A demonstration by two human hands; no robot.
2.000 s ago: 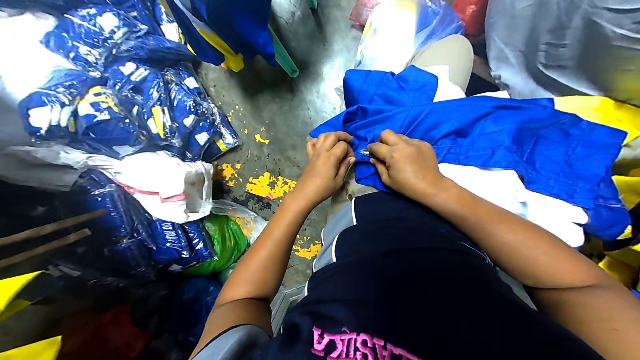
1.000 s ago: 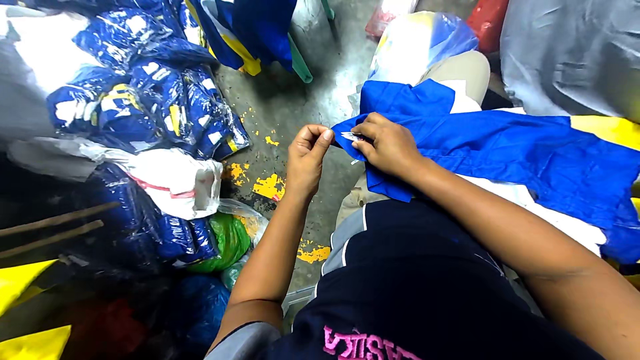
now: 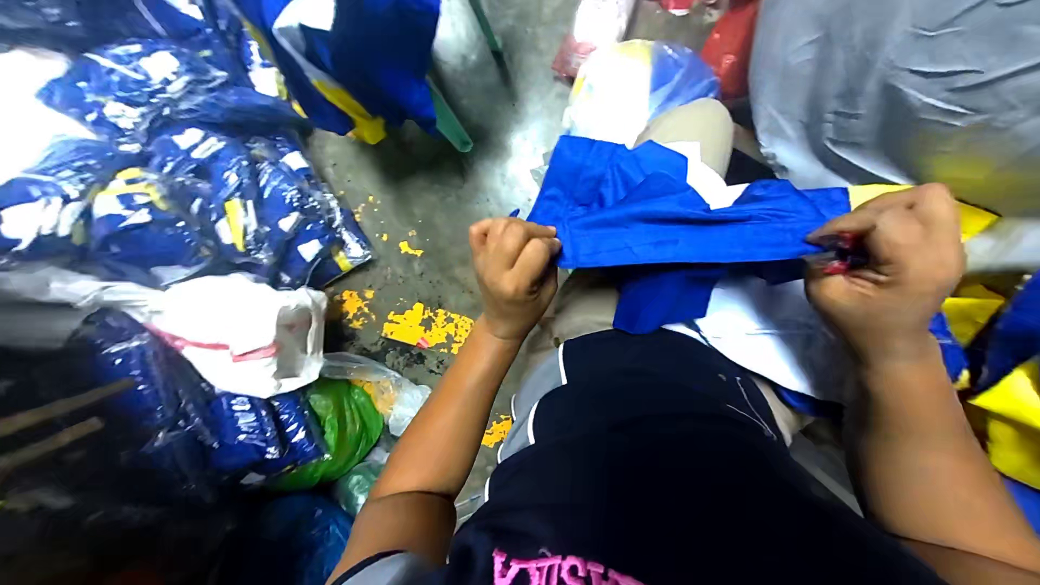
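A blue cloth garment (image 3: pixel 682 236) is stretched in a band between my two hands, above my lap. My left hand (image 3: pixel 516 272) pinches its left end in a closed fist. At the other end, my right hand (image 3: pixel 894 260) grips the cloth edge and also holds a small tool (image 3: pixel 841 252) with red and dark metal parts, mostly hidden by my fingers; its kind is unclear. More of the blue cloth hangs over my knee, with white fabric (image 3: pixel 760 329) below it.
Plastic-wrapped blue garments (image 3: pixel 187 195) are piled at the left, near a white sack (image 3: pixel 244 333) and a green plastic bag (image 3: pixel 345 426). A grey cover (image 3: pixel 894 89) lies at upper right. Yellow cloth (image 3: pixel 1011 414) is at the right edge. A green stool leg (image 3: pixel 449 118) stands on the floor.
My hands were close together at the garment's left end; now they are far apart, my right hand moved to the right. My left hand, holding no cloth one second ago, now grips it.
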